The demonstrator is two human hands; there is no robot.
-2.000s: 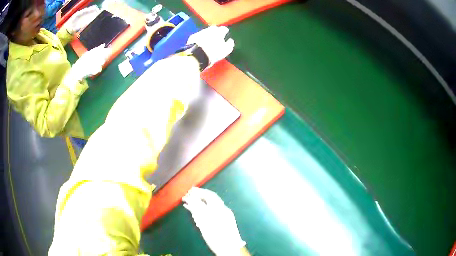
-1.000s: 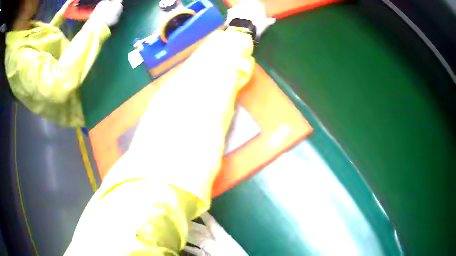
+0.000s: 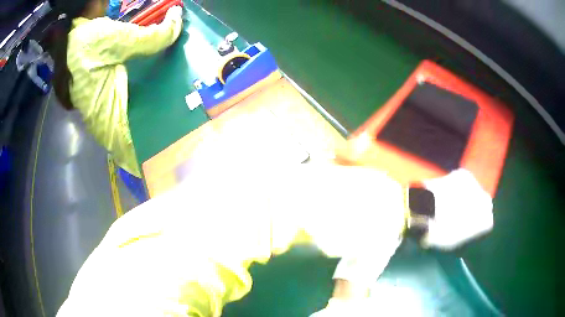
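An orange-red foam pad (image 3: 495, 145) with a dark-screened tablet (image 3: 430, 124) on it lies at the right, over the darker green belt and blurred. My left hand (image 3: 461, 210), white-gloved with a dark band at the wrist, is closed at the pad's near edge; its fingertips are hidden. My right hand (image 3: 368, 266), also gloved, is partly covered by my left forearm, and its fingers cannot be made out. Another orange pad (image 3: 167, 167) lies on the bench, mostly under my left sleeve; only a bit of the tablet on it shows.
A blue tape dispenser (image 3: 241, 80) stands at the far edge of the bench pad. A neighbouring worker in a yellow smock (image 3: 99, 74) stands at the upper left, a gloved hand by red pads (image 3: 155, 12). The green belt (image 3: 322, 49) runs beyond the bench.
My left hand has come from the top to the right, and the pad with the dark tablet has come nearer along the belt. My right hand has moved right. The neighbour has turned away.
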